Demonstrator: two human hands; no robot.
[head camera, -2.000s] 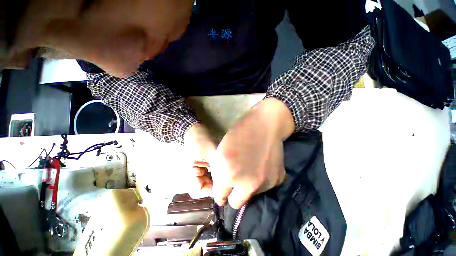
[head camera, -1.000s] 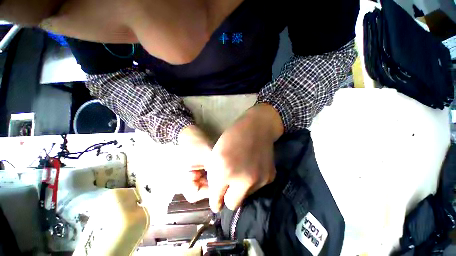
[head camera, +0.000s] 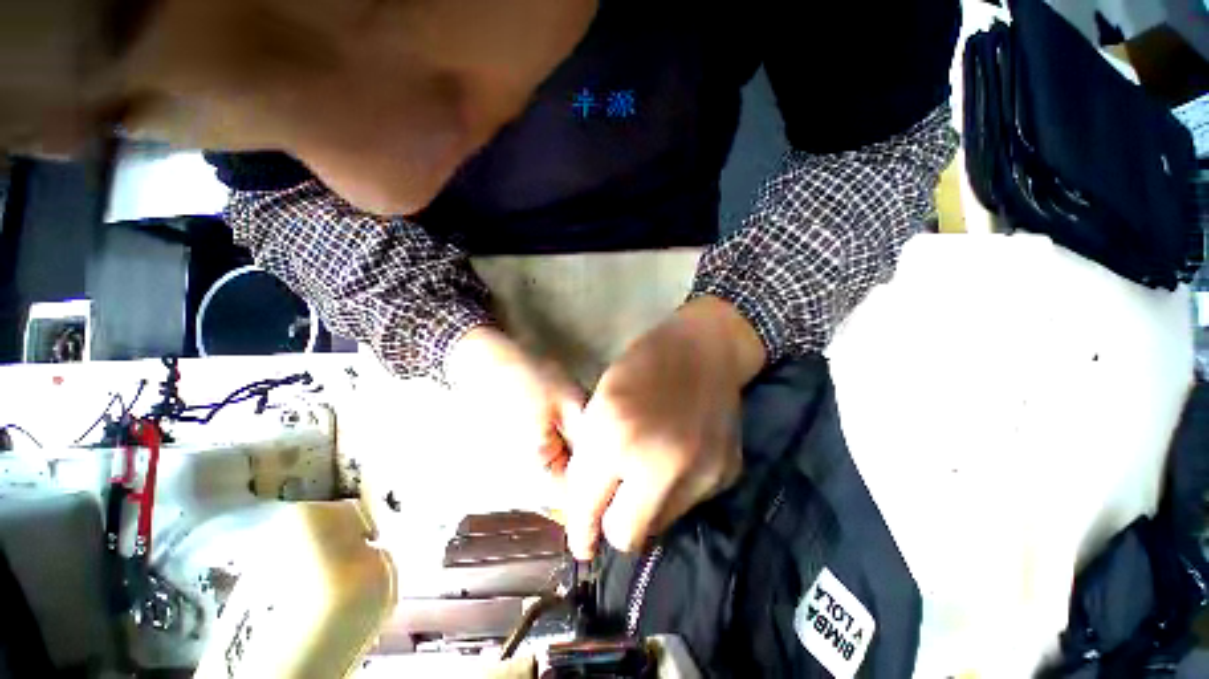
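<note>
A black fabric bag panel (head camera: 849, 531) lies on the table beside the presser foot area (head camera: 597, 653) at the bottom centre. It bears a white brand label (head camera: 835, 623). A pale-toothed zipper (head camera: 643, 584) runs towards the needle area. My left hand (head camera: 670, 425), on the picture's right, pinches the black fabric near the zipper with its fingertips pointing at the presser foot. My right hand (head camera: 517, 398), on the picture's left, touches it with curled fingers, partly hidden behind the left hand. Whether it holds fabric is unclear.
The cream machine head (head camera: 312, 584) stands at bottom left, beside brownish metal slide plates (head camera: 504, 540). Thread guides with a red piece (head camera: 143, 484) are far left. Stacked black panels (head camera: 1087, 146) lie top right, loose black pieces (head camera: 1140, 597) lower right. The wearer's blurred face covers the top left.
The left hand has shifted slightly right since one second ago. The right hand's curled fingers have moved right and up, closer against it. The zipper and label have shifted slightly right.
</note>
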